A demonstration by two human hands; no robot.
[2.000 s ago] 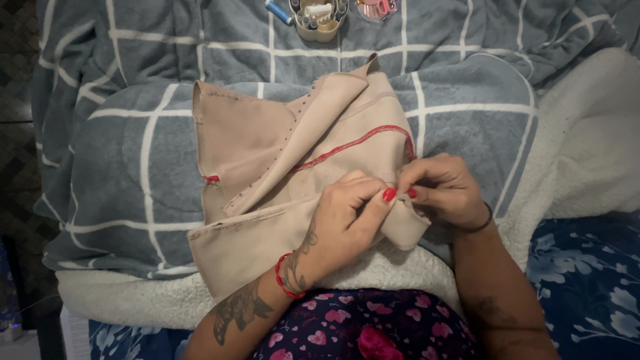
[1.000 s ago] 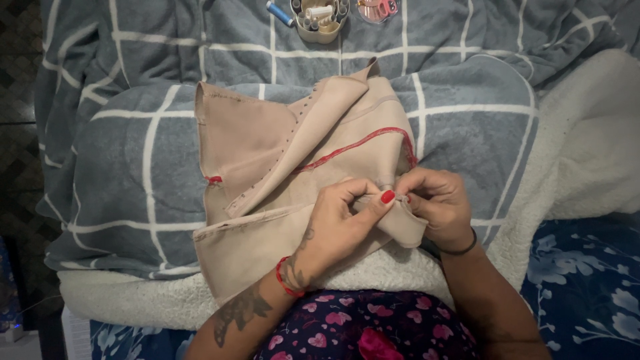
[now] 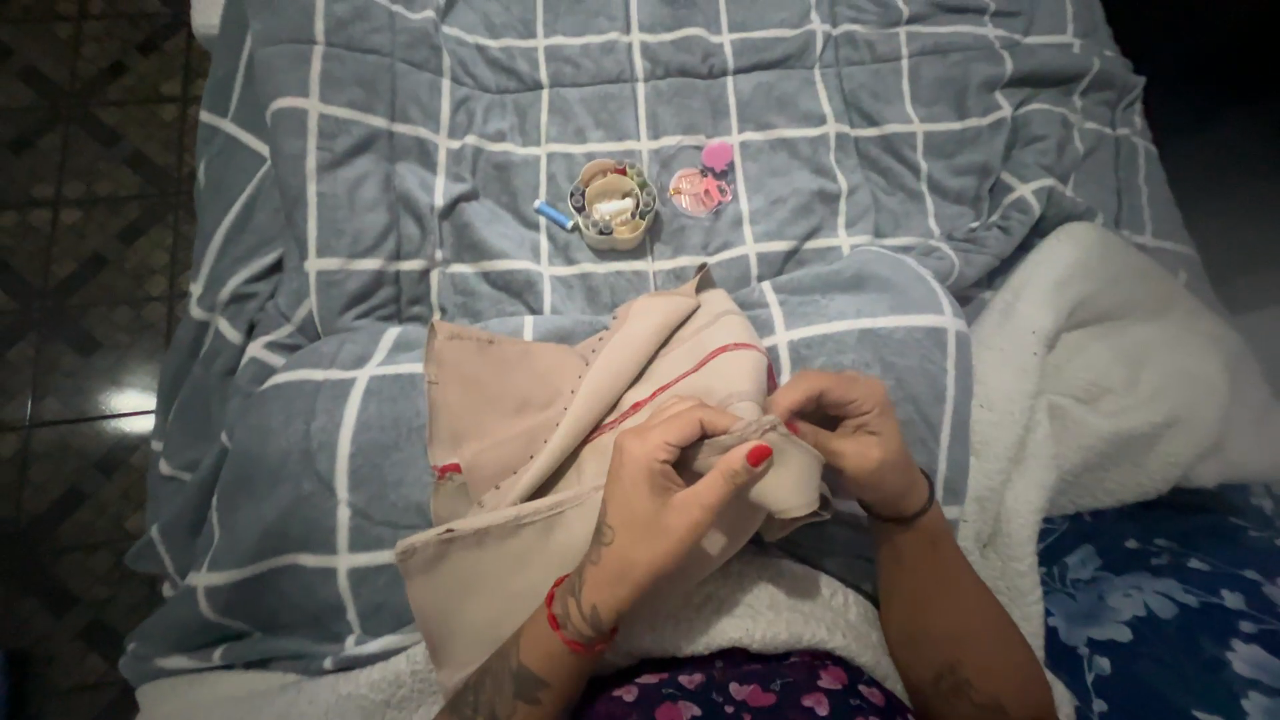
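A beige piece of fabric (image 3: 510,385) with a red trim line and dark stitches along its edges lies across my lap, over a gray checked blanket. My left hand (image 3: 665,490) pinches a gathered fold of it between thumb and fingers. Close by on the right, my right hand (image 3: 845,430) has its fingertips drawn together at the same fold's edge. Whether a needle or thread is between those fingertips cannot be seen. A round organizer (image 3: 612,232) holding small thread spools stands beyond the fabric, with a blue thread spool (image 3: 554,215) against its left side.
A pink round case (image 3: 700,192) with small items lies right of the organizer. The gray blanket with white lines (image 3: 400,220) spreads over the bed. Its white fleece side (image 3: 1130,370) is bunched at the right, above a blue floral cloth (image 3: 1160,600). Tiled floor (image 3: 90,300) shows at the left.
The view has tilted up, bringing the whole organizer and pink case into sight. My left hand keeps its hold on the fabric fold, and my right hand stays beside it.
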